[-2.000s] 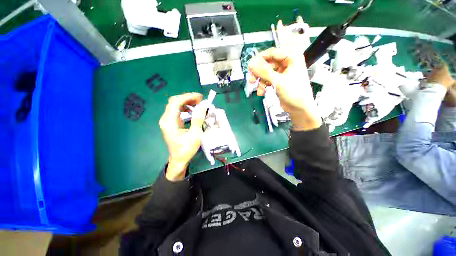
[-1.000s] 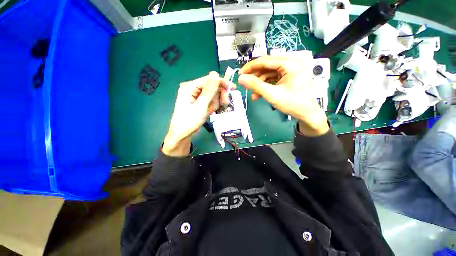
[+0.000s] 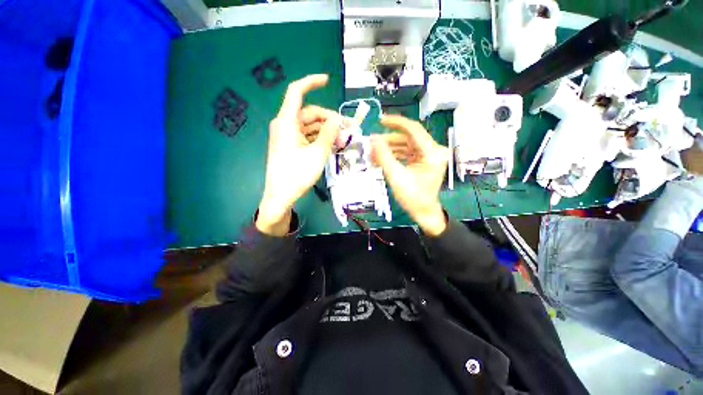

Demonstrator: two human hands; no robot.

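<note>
A white camera housing lies on the green bench in front of me, its prongs and thin red and black lead wires towards me. My left hand pinches a small white piece at the housing's far end. My right hand is at the housing's right side, its fingertips closed on a thin pale loop that arches between the hands. The fingers hide part of the housing's far end.
A screw feeder stands behind the housing, with pale loops beside it. A black screwdriver hangs at the right over piled white units. Another housing stands nearer. Black plates and a blue bin are left. A neighbour's sleeve shows right.
My right hand has come down and left, beside the housing. A pale loop now arches between my hands. My view has shifted, and the second housing beside my right hand is now uncovered.
</note>
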